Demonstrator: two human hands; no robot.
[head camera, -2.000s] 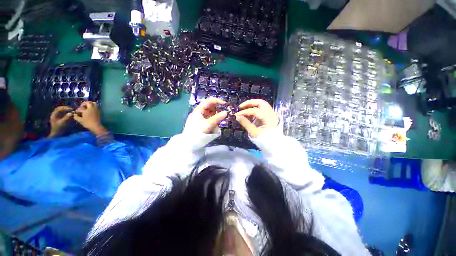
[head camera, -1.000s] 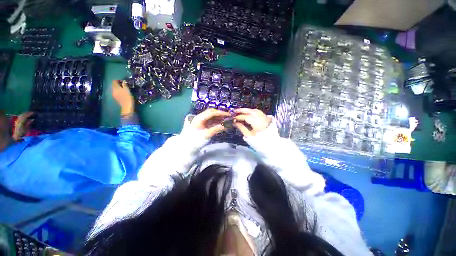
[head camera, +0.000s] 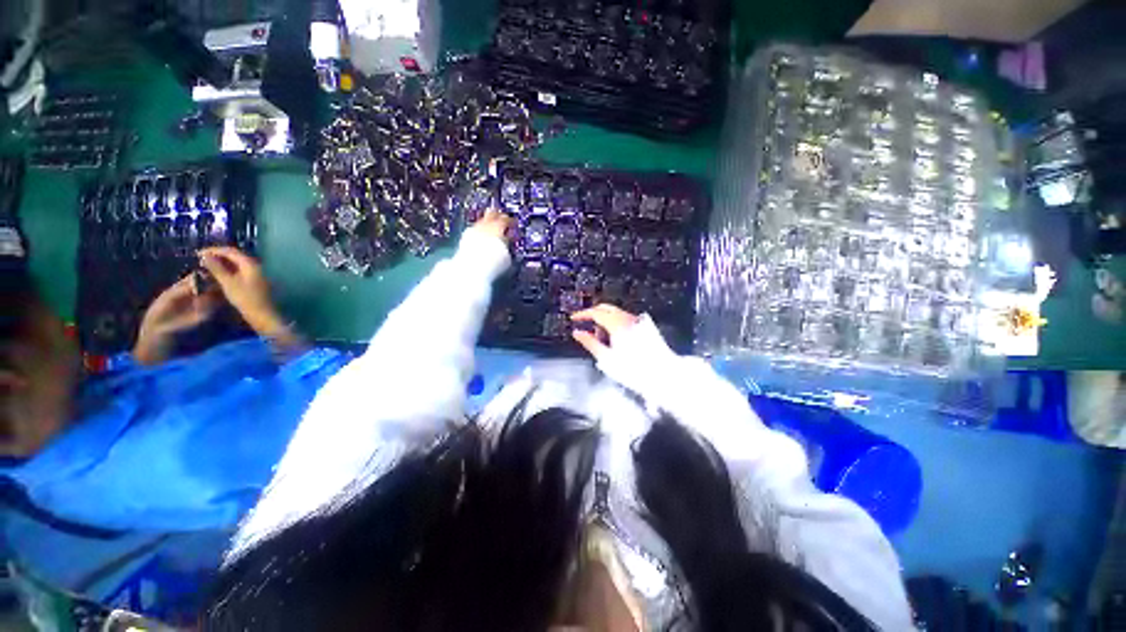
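Note:
The black tray lies straight before me, with rows of pockets that hold dark, silvery modules. The loose heap of modules lies to its left, its right side meeting the tray's upper left corner. My left hand reaches forward to the tray's upper left edge beside the heap; its fingertips are small and blurred, so I cannot tell if they hold a module. My right hand is low over the tray's near part, thumb and fingers near a module there; whether it grips it is unclear.
Stacked black trays stand behind the working tray. A large clear tray lies on the right. At left, a co-worker in blue has both hands over another black tray. A white box stands behind the heap. A blue stool is below.
My hands were together over the tray and are now apart. My left hand has moved forward and left to the heap's edge; my right has lowered slightly. The co-worker's hands have come together.

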